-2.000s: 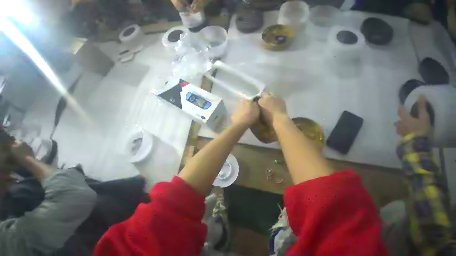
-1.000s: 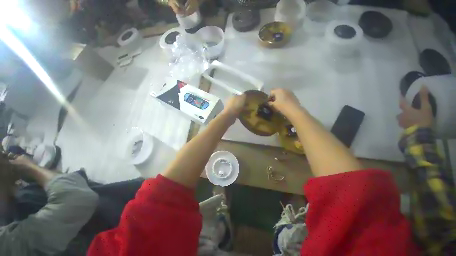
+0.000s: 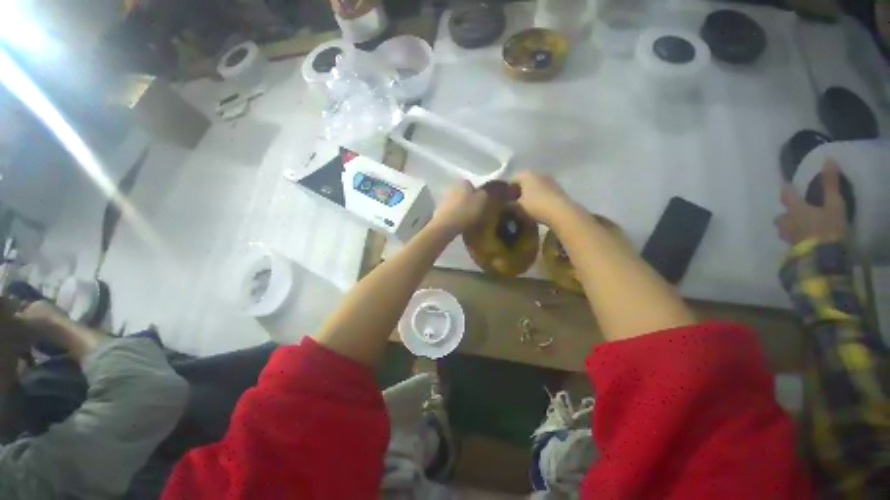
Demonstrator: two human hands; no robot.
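Observation:
A gold-brown base shell (image 3: 500, 252) is tilted with its inside and dark square centre facing me. My left hand (image 3: 463, 206) grips its upper left rim. My right hand (image 3: 536, 198) is at its upper right rim, with fingers closed near a small dark reddish thing at the top edge; I cannot tell what that thing is. A second gold base shell (image 3: 560, 262) lies to the right, partly hidden under my right forearm. Small metal fittings (image 3: 532, 332) lie on the bare board edge.
A phone (image 3: 675, 239) lies right of the bases. A product box (image 3: 376, 195) and white frame (image 3: 454, 146) stand beyond my hands. A white round lid (image 3: 431, 323) is near my knees. Neighbours' arms are at both sides; a hand (image 3: 812, 210) holds a white drum.
Two seconds ago both hands were together at the shell's top. One second ago my right hand was nearer its centre; now it is back at the upper rim, close to my left hand.

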